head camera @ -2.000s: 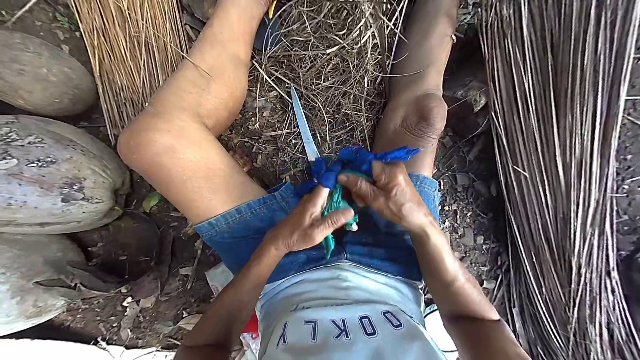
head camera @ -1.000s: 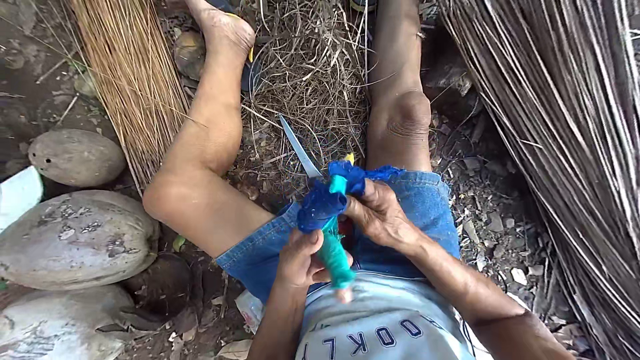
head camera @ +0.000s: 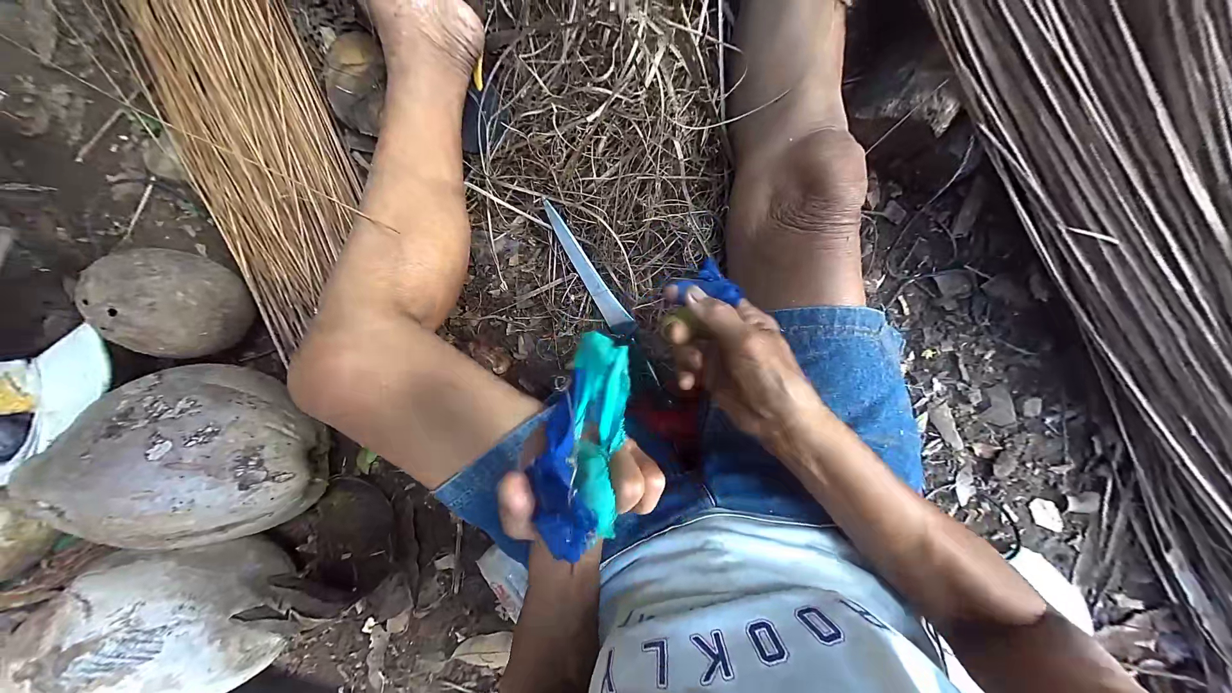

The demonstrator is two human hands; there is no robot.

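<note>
Bunched blue and green fabric [head camera: 582, 452] is in my left hand [head camera: 630, 476], with its fingers curled around it, above the left thigh of my denim shorts. My right hand [head camera: 751, 371], slightly blurred, is apart from it near my right thigh. A smaller piece of blue fabric [head camera: 710, 284] shows at its fingertips, beside a yellowish-green thing too blurred to name. Between my thighs a knife's blade [head camera: 589, 269] points up and to the left, its lower end near a dark part; what holds it there is hidden.
Dry stalks [head camera: 260, 154] lie in a bundle beyond my left leg, and a larger bundle of stalks [head camera: 1088, 192] is at the right. Several dry coconuts [head camera: 173, 457] rest on the soil at the left. Loose dry fibres [head camera: 616, 125] cover the ground between my legs.
My hands, together on the blue and green fabric before, have moved apart. The larger bunch is in my left hand, and a smaller blue piece is at my right hand. The view has shifted.
</note>
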